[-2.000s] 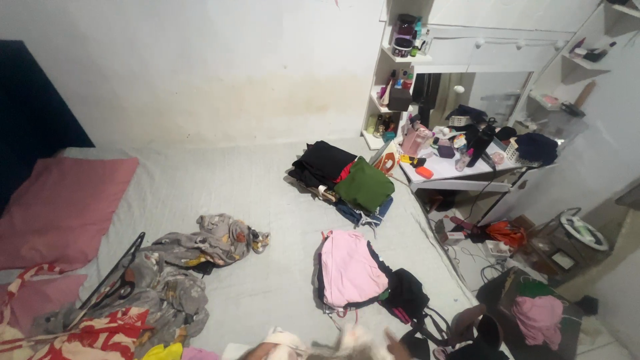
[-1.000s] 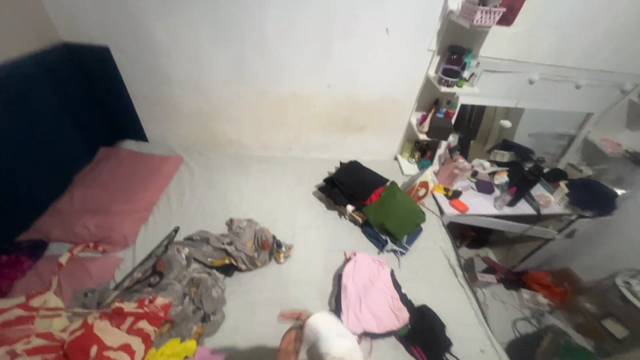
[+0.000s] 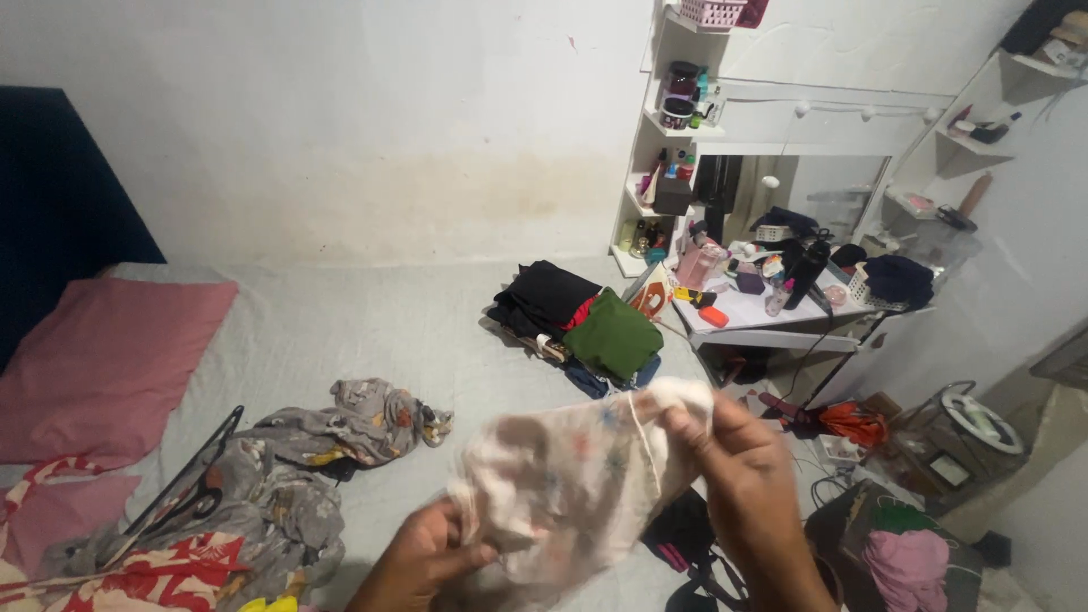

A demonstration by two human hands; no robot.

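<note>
A thin pale garment with a small coloured print is stretched between my two hands above the bed, blurred by motion. My left hand pinches its lower left edge. Higher up at the right, my right hand grips its white band. Beyond the garment lies a pile of folded clothes with a black cloth and a green cloth on top. Left of my left hand, a grey patterned cloth lies crumpled with a black clothes hanger on it.
A pink pillow and a red and white patterned cloth are at the left on the bed. At the right stand a cluttered white dressing table with a clothes iron at its edge, and a fan. Black straps lie below my right hand.
Both hands have come up into view with the pale garment spread between them; earlier only parts of it showed at the bottom edge. The garment now covers the place where the folded pink cloth lay.
</note>
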